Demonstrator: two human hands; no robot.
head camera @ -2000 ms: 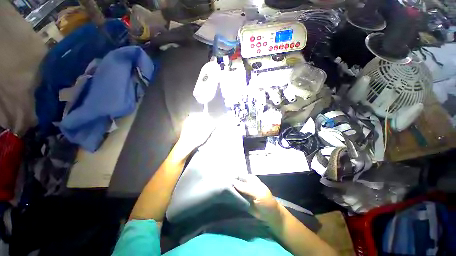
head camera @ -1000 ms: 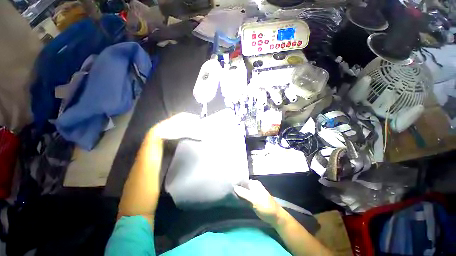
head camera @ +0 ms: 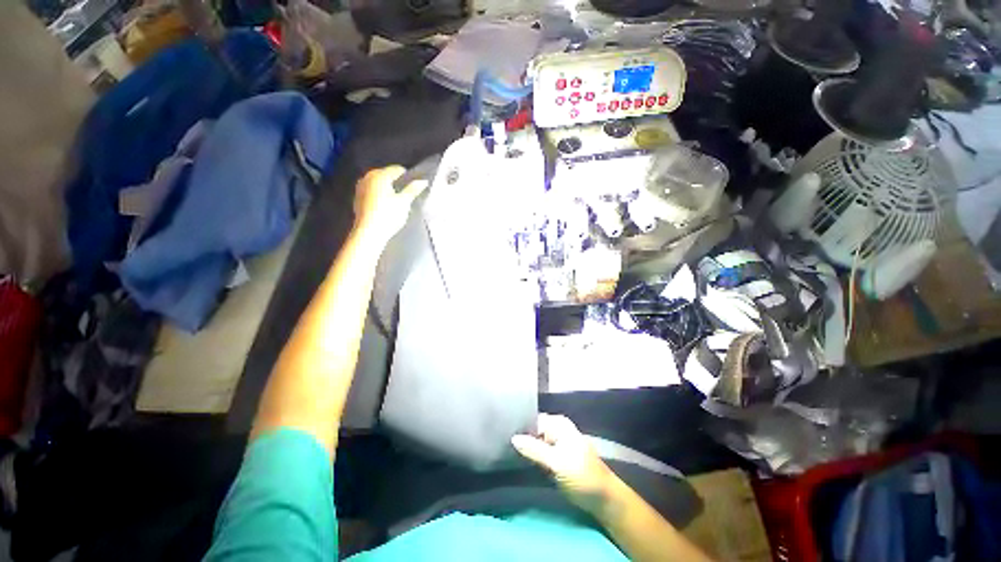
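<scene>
The fabric panel (head camera: pixel 467 373) looks pale grey to white under the lamp and lies from the sewing machine (head camera: pixel 488 187) down to the front edge over my lap. The needle area is washed out by glare. My left hand (head camera: pixel 386 200) is at the panel's far left side, left of the machine head, thumb apart from the fingers; whether it grips cloth is unclear. My right hand (head camera: pixel 560 448) pinches the panel's near right edge between thumb and fingers.
Dark cloth (head camera: pixel 329 236) lies left of the machine, with a blue garment heap (head camera: pixel 225 214) beyond. The control panel (head camera: pixel 610 86) stands behind. A clear container (head camera: pixel 686 181), tangled strips (head camera: pixel 746 318), fan (head camera: pixel 867 203) and red crate (head camera: pixel 790 499) are on the right.
My left hand has moved from on the panel near the needle area up and away, beside the machine head. The panel reaches further down and lies flatter. My right hand has dropped slightly.
</scene>
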